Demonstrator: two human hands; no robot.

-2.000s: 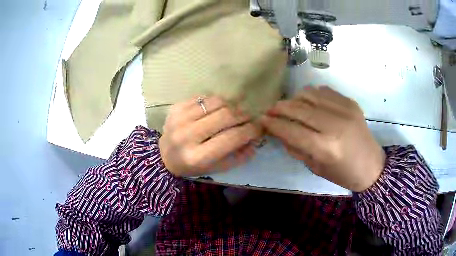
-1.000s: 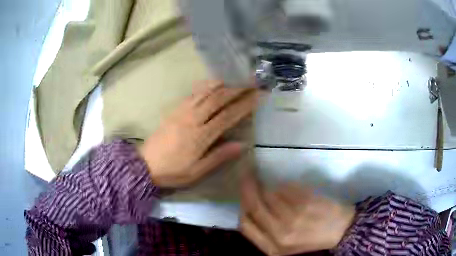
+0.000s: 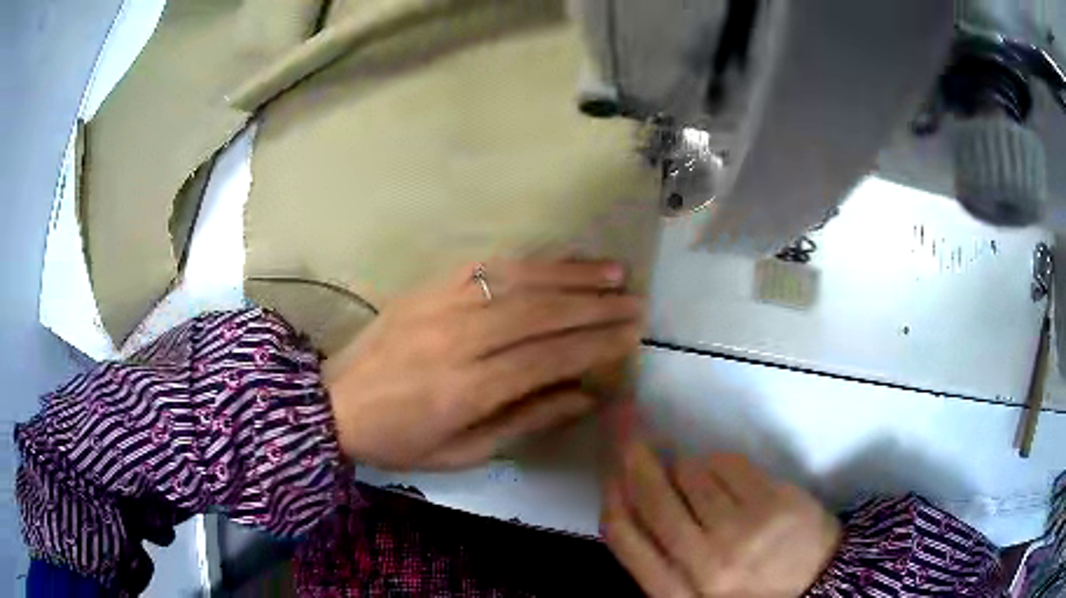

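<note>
A khaki trouser panel (image 3: 444, 175) lies on the white table, its right edge running under the sewing machine head (image 3: 807, 105). My left hand (image 3: 491, 362) lies flat on the panel near its right edge, fingers pointing right, a ring on one finger. My right hand (image 3: 713, 514) is at the table's front edge, its fingertips at the panel's lower right corner, pinching it. The presser foot area (image 3: 678, 164) shows shiny metal beside the panel's edge; the needle cannot be made out.
Another khaki piece (image 3: 129, 199) hangs over the table's left side. A ribbed knob (image 3: 999, 169) is on the machine at upper right. A thin brown-handled tool (image 3: 1033, 386) lies at the right. The white table's (image 3: 772, 409) front edge is close to my body.
My right hand has moved down and toward the front edge, away from my left hand, which now lies flat. The panel's right edge is straighter. The view has shifted too.
</note>
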